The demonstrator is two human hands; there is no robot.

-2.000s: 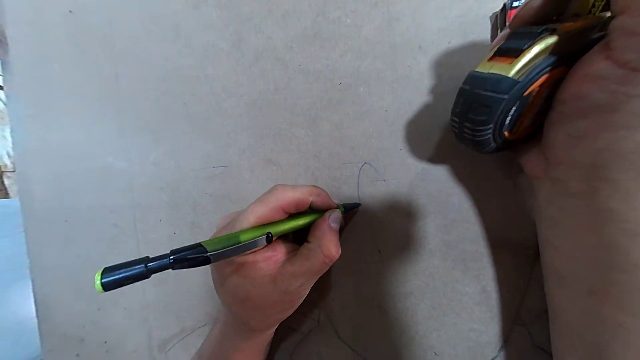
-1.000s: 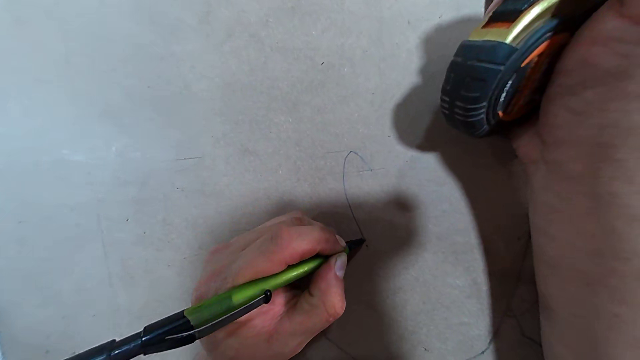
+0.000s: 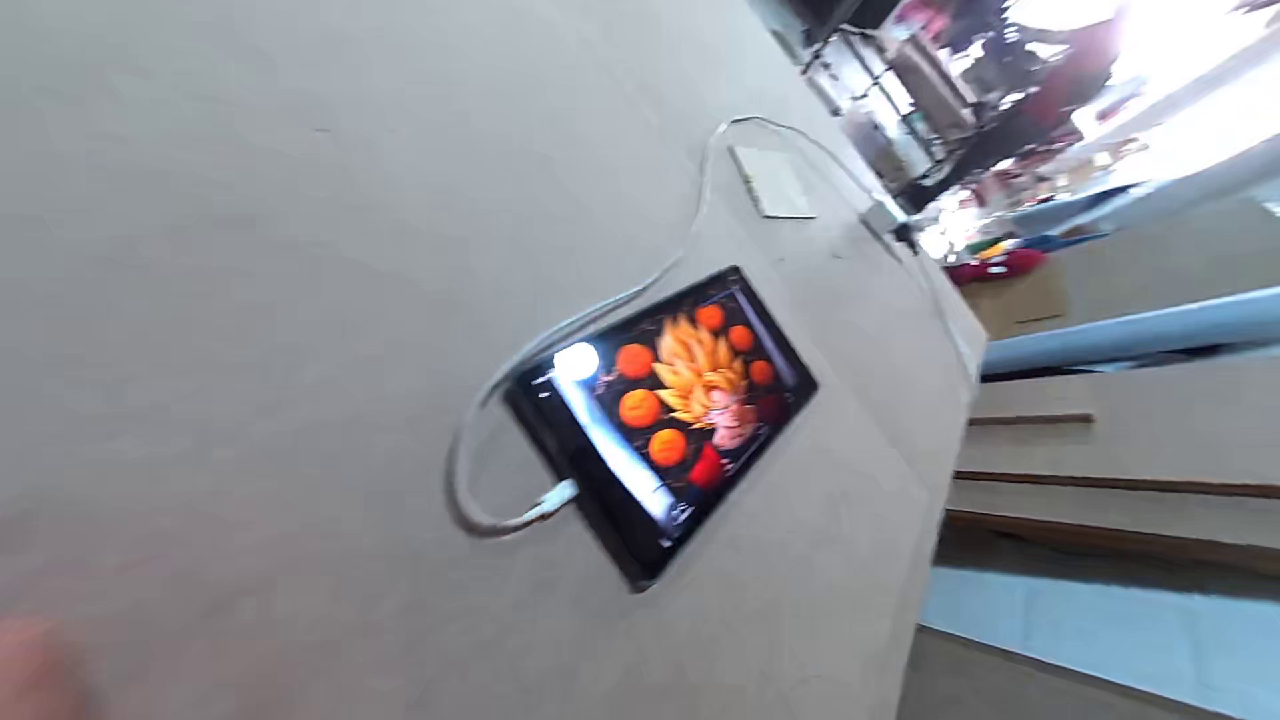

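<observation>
A blurred patch of skin, seemingly my left hand (image 3: 38, 668), shows at the bottom left edge; its fingers and anything it holds cannot be made out. My right hand is out of view. To the right of that patch, a black tablet (image 3: 622, 505) lies face up and tilted on the grey-beige board (image 3: 270, 300). Its lit screen shows a picture with orange balls and a yellow-haired figure. A white cable (image 3: 458, 470) is plugged into the tablet's lower left side and loops up around it.
Near the upper right edge of the board lies a pale flat rectangular piece (image 3: 775, 183). The cable runs past it to a white charger block (image 3: 882, 216). Beyond the edge are stacked boards or panels (image 3: 1130, 435), a blue-grey bar (image 3: 1140, 330) and blurred clutter.
The view has swung widely to the tablet. The green-and-black writing tool and the tape measure, both held earlier, are out of sight. Before that, the writing tool's tip moved down the board along a curved line.
</observation>
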